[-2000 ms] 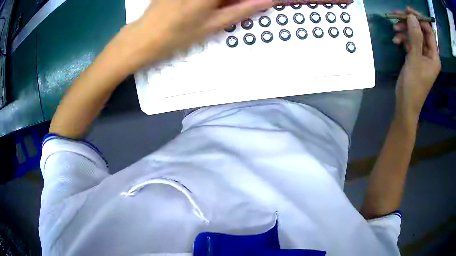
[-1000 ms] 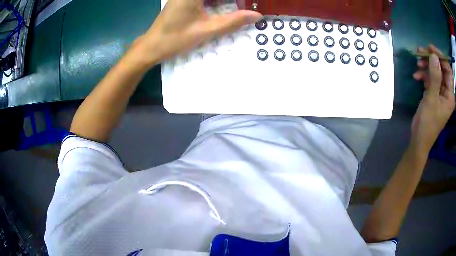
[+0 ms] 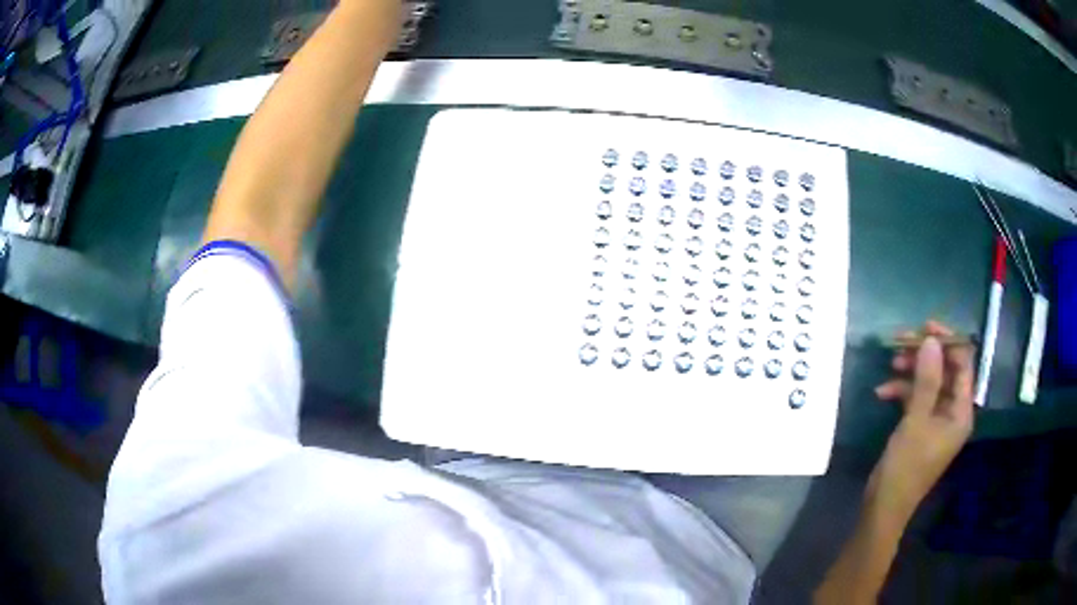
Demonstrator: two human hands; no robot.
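Note:
The white parts tray [image 3: 496, 284] lies on the green bench in front of me, with rows of small round inserts [image 3: 689, 266] in its right half. My left arm reaches up and forward; the left hand is cut off by the top edge, near a grey metal plate [image 3: 289, 38]. My right hand [image 3: 933, 384] is right of the tray, its fingers closed on a slim pick [image 3: 907, 343], thin and brownish.
A pale metal strip [image 3: 508, 85] crosses behind the tray. Beyond it lie more metal plates [image 3: 664, 38]. A red marker pen [image 3: 994, 319] and tweezers [image 3: 1025, 254] lie at the right. An electrical unit [image 3: 73, 130] with blue wires stands at the left.
The view has tilted forward, showing the whole tray and the far plates. The red-brown plate is no longer seen over the tray. My left hand has moved off the tray to the top edge.

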